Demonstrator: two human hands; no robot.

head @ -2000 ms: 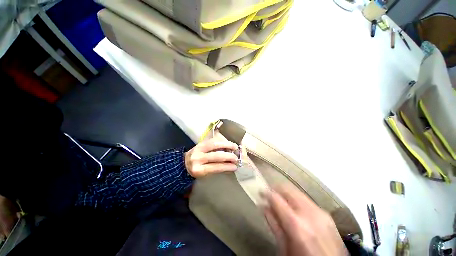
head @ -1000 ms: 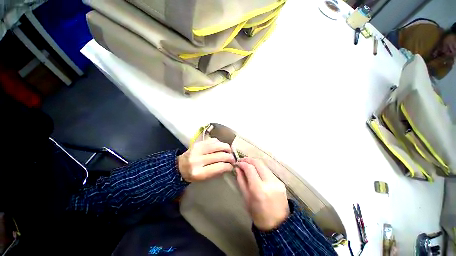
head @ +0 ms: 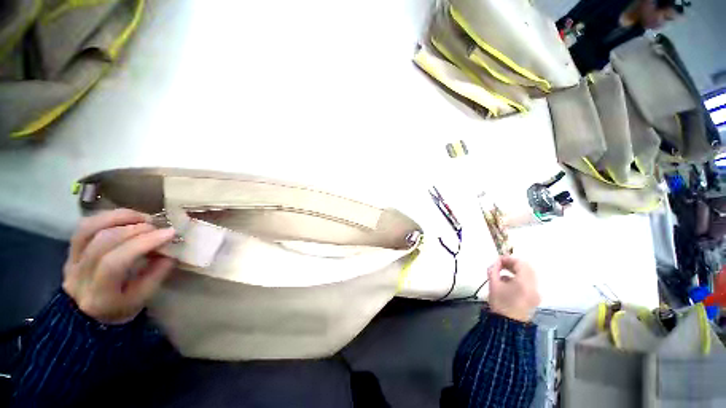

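Note:
A beige handbag (head: 263,323) lies across my lap and the table edge, its mouth open towards me. A dark zip (head: 279,209) runs along the inside of its far wall. My left hand (head: 115,259) pinches the zip end at the left of the mouth, beside a pale tab (head: 203,241). A metal ring (head: 412,237) sits at the right corner of the mouth. My right hand (head: 512,288) is right of the bag, its fingers closed on the near end of a slim yellowish taped tool (head: 495,223) on the table.
Red-and-dark snips (head: 446,209) and a dark cord lie right of the bag. A yellow-and-dark block (head: 457,149) and a tool pot (head: 546,199) stand farther off. Piles of beige bags (head: 609,143) lie at the right, far side and upper left. A person (head: 617,28) is at the far right.
My right hand has left the zip end and moved right to the taped tool. My left hand still holds the zip end. The view has turned right, and the bag mouth shows wider open.

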